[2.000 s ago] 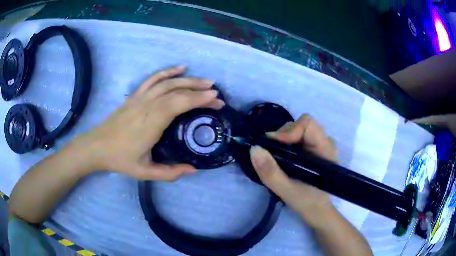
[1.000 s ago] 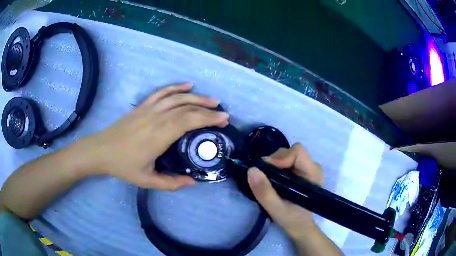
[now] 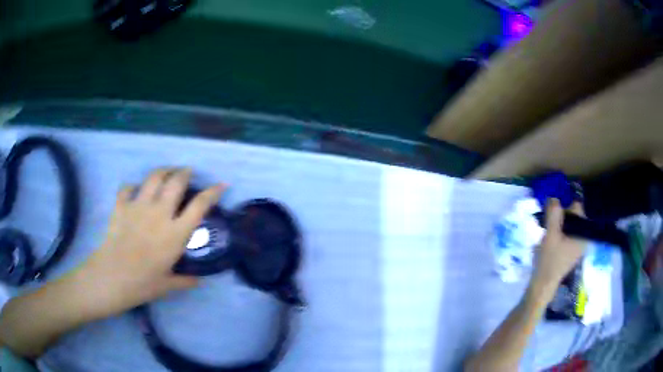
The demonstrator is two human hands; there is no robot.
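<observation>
A black headphone (image 3: 267,243) lies on the white foam sheet, its headband curving toward me. My left hand (image 3: 149,243) lies over its left ear cup, fingers and thumb around the cup. The silver-white driver centre (image 3: 198,238) shows beside the fingers. The right ear cup is a dark open round, untouched. My right hand (image 3: 560,243) is far to the right, blurred, holding the black glue syringe (image 3: 597,231) beside the blue cap (image 3: 554,190) and the blue-stained white tissue (image 3: 517,240). The needle tip cannot be made out.
Another headphone (image 3: 69,196) lies at the far left, cut by the edge. The green conveyor belt (image 3: 254,58) runs behind the bench, with black items at its top left. Brown cardboard panels (image 3: 552,80) stand at upper right near a violet glow. A yellow-labelled dispenser (image 3: 579,299) sits at right.
My right hand has moved the syringe away from the headphone to the far right, beside the tissue and blue cap. The view has shifted right. My left hand stays on the ear cup.
</observation>
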